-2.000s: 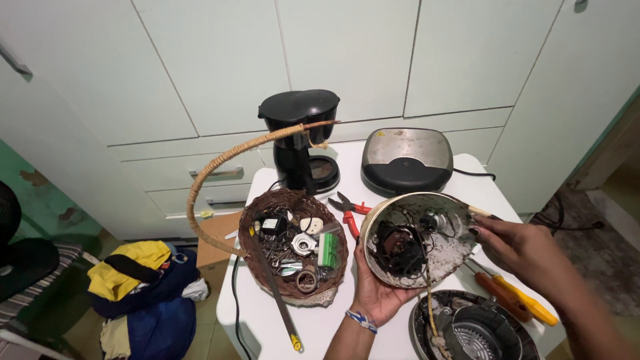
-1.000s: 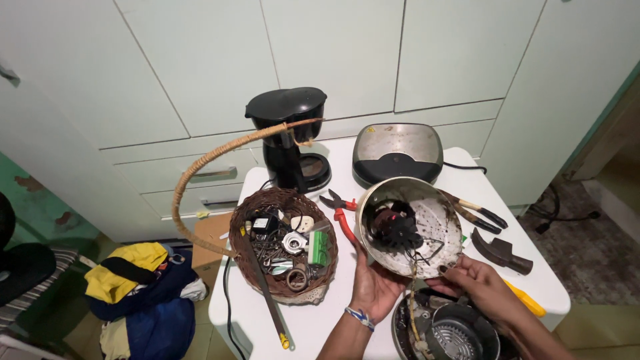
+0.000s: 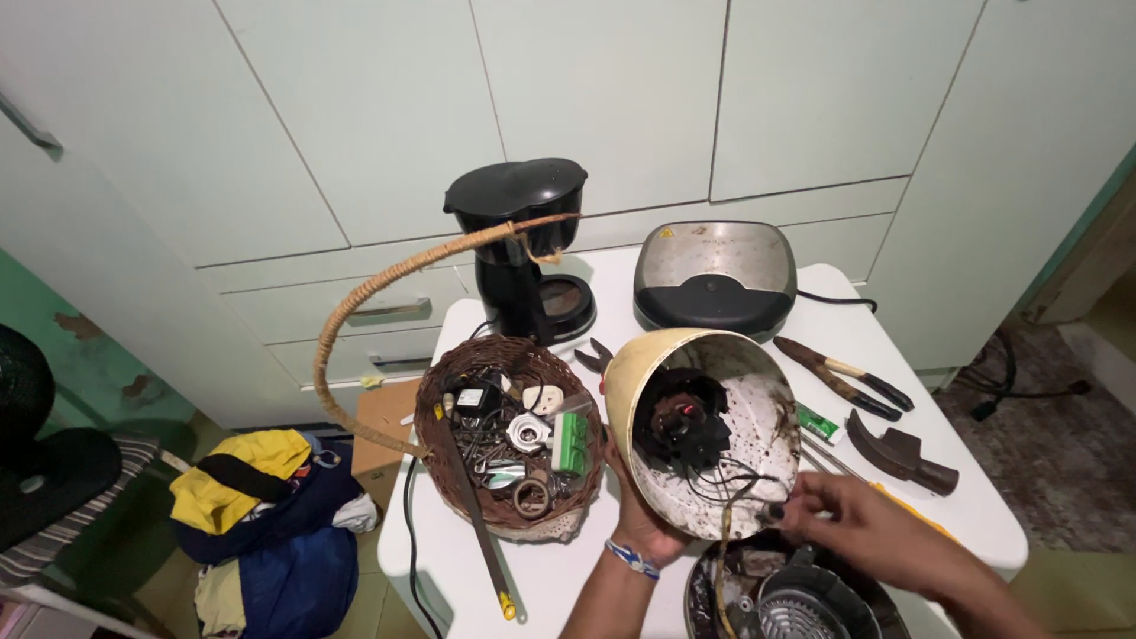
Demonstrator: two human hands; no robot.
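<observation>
My left hand (image 3: 643, 510) supports a cream, bowl-shaped appliance housing (image 3: 754, 426) from below and the left. The housing is tilted with its open side toward me. Inside it are a dark motor part (image 3: 682, 424), thin black wires and brown grime. A frayed cord (image 3: 723, 577) hangs from its lower edge. My right hand (image 3: 812, 510) has its fingertips at the housing's lower right rim, near the wires; whether they pinch something there is hard to see. Below lies a dark round pan (image 3: 701, 590) with a ribbed grey part (image 3: 812, 608) in it.
A wicker basket (image 3: 432, 373) of small parts stands left, a hacksaw blade (image 3: 479, 524) across it. Behind are a black coffee maker (image 3: 506, 284) and a sandwich maker (image 3: 717, 266). Red-handled pliers (image 3: 596, 357), worn pliers (image 3: 834, 373) and a hammer head (image 3: 901, 453) lie on the white table (image 3: 976, 524).
The housing has turned, so its opening faces more to the right. My right hand has moved from the housing's right upper side down to its lower rim, uncovering the worn pliers and hammer head.
</observation>
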